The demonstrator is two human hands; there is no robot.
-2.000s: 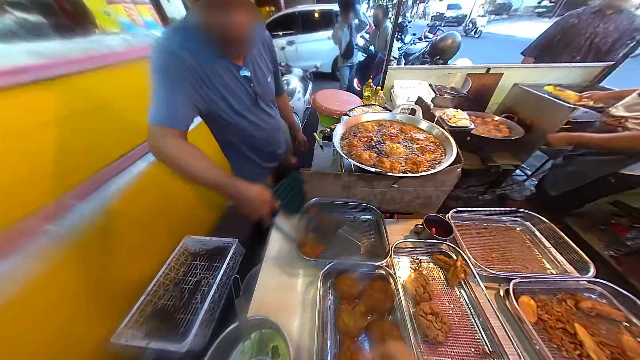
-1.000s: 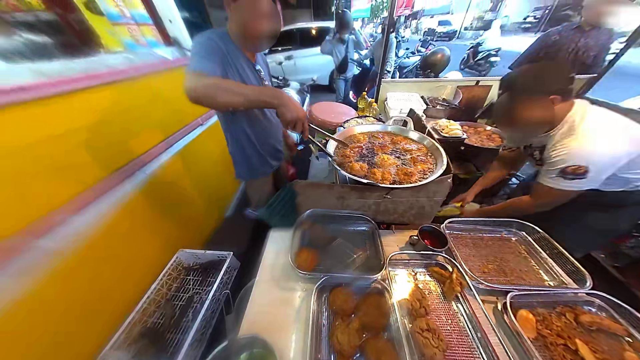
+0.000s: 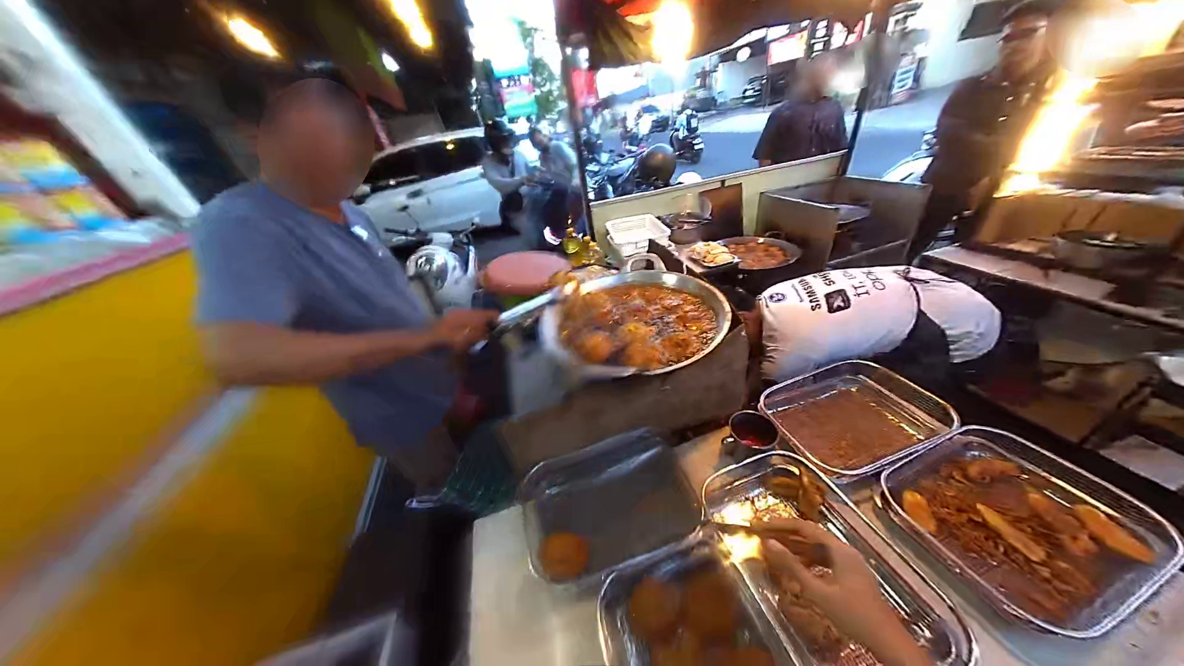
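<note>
My right hand (image 3: 828, 578) reaches in from the bottom right, over a wire-mesh tray (image 3: 911, 587) of fried pieces. Its fingers close around a thin dark utensil (image 3: 772, 529), blurred and perhaps tongs. Left of the hand, a tray with round fried pieces (image 3: 683, 606) stands at the bottom edge. Behind that, a dark tray (image 3: 615, 495) holds one round fried piece (image 3: 563, 555). A red-filled cup (image 3: 752, 430) is beyond the hand. My left hand is out of view.
A co-worker's hand (image 3: 465, 328) holds a long-handled utensil at a wide pan (image 3: 643, 324) of frying food. Another person in a white shirt (image 3: 837, 319) bends behind the trays. On the right stand a crumb-covered tray (image 3: 856, 421) and a tray of fried pieces (image 3: 1022, 536).
My right hand has come into view over the trays. The person in the white shirt bends lower than one second ago. The co-worker's utensil has shifted to the pan's left side. The view has shifted.
</note>
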